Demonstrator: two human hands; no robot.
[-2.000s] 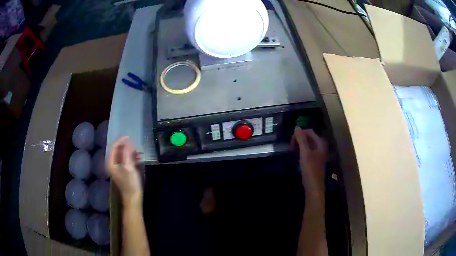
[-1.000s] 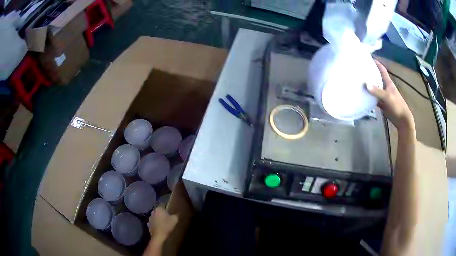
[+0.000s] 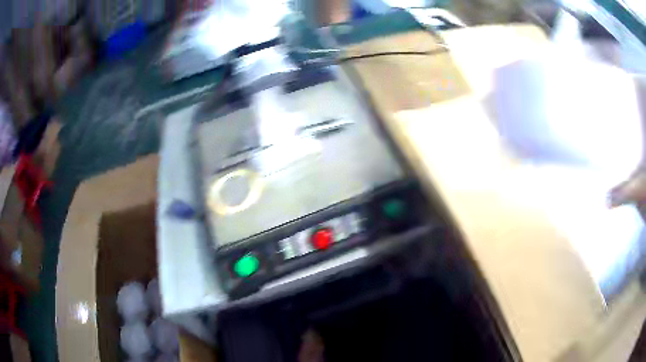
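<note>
A large white bowl (image 3: 570, 113), blurred and overexposed, is at the upper right, above the right carton area. My right hand (image 3: 630, 192) is cut off by the right edge; only its fingers show, closed on the bowl's lower right rim. My left hand is not in view. The machine bed (image 3: 333, 166) has its metal fixture (image 3: 276, 127) bare, with no bowl on it. The black front panel shows a green button (image 3: 246, 265) at left, a red button (image 3: 322, 238) mid-panel and a darker green button (image 3: 394, 207) at right.
A cream tape ring (image 3: 256, 187) lies on the bed. Blue-handled cutters (image 3: 181, 208) lie on the white table (image 3: 185, 272). The left carton (image 3: 78, 247) holds several bowls. Tan cardboard (image 3: 453, 162) and shiny wrapped stock (image 3: 602, 244) are at right. A skin-coloured patch shows below the machine.
The bowl is off the fixture and has moved right with my right hand. My left hand, earlier at the left carton, has left the picture. The view has swung right.
</note>
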